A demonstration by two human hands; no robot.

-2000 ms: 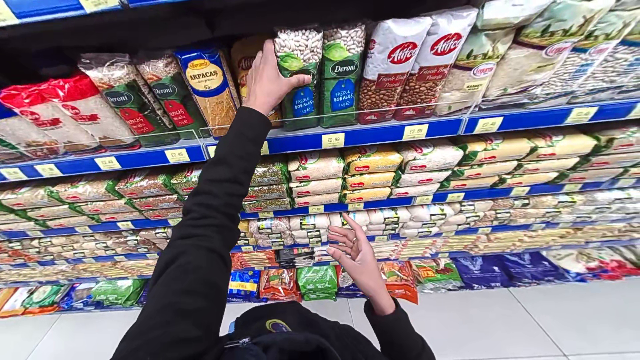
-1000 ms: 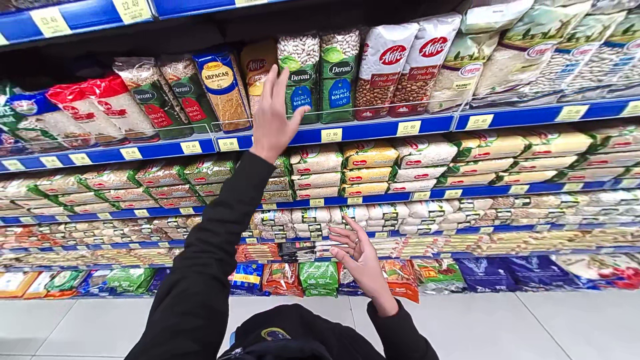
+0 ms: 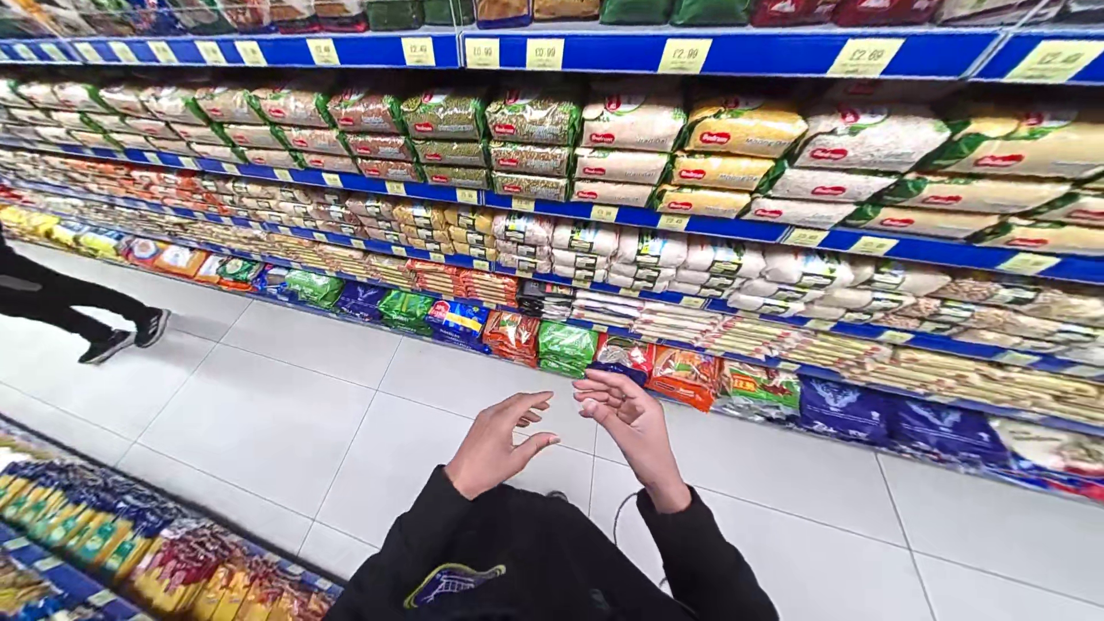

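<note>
Both of my hands are in front of my body, over the tiled floor. My left hand is bare and empty, its fingers curved with the thumb apart. Close to its right, my right hand is raised with its fingers slightly bent, holding nothing. The two hands do not touch. Beyond them, on the bottom shelf, lie a green plastic bag and an orange bag. Stacked packs of grain and pulses fill the shelves above, among them a yellow pack and a green lentil-like pack.
Blue shelf edges with price tags run across the view. White floor tiles lie between this shelving and another display of packets at lower left. A person's legs in black trousers are at the left edge.
My left hand was on a bag of white beans on the upper shelf, then let go of it and came down beside my right hand. The view has tilted down.
</note>
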